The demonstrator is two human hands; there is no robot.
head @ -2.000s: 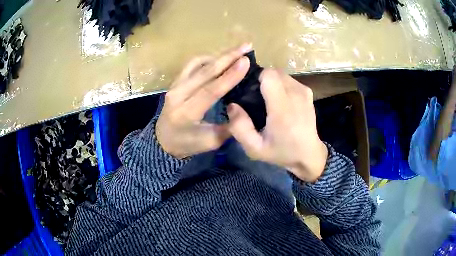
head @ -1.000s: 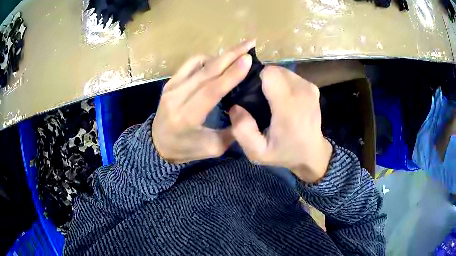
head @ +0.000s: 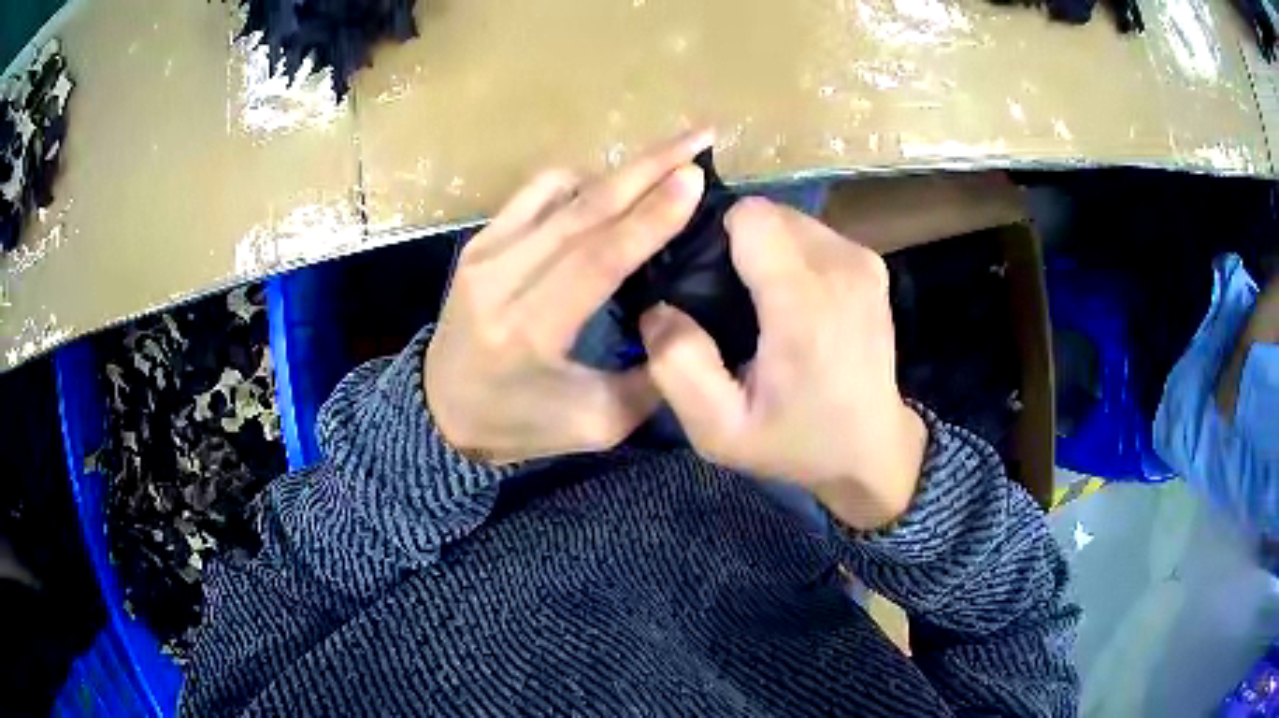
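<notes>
A small bundle of limp black cut pieces [head: 701,274] is held between my two hands over my lap, just below the table edge. My left hand [head: 540,316] grips its left side, with the fingers pointing up and right along it. My right hand [head: 807,351] pinches its right side between thumb and bent fingers. The fingers hide much of the bundle, so its layers cannot be told apart.
The tan shiny table [head: 561,84] bears a black bundle [head: 330,35], more black pieces [head: 1080,11] at the top right and camouflage pieces [head: 31,133]. Below are a blue bin [head: 295,372] beside camouflage scraps [head: 183,435] and an open carton [head: 1035,365]. A light blue sleeve [head: 1213,407] is at right.
The view has shifted slightly, moving the black pieces at the top right nearer the frame's edge. My hands keep hold of the bundle, with only small movements of the fingers.
</notes>
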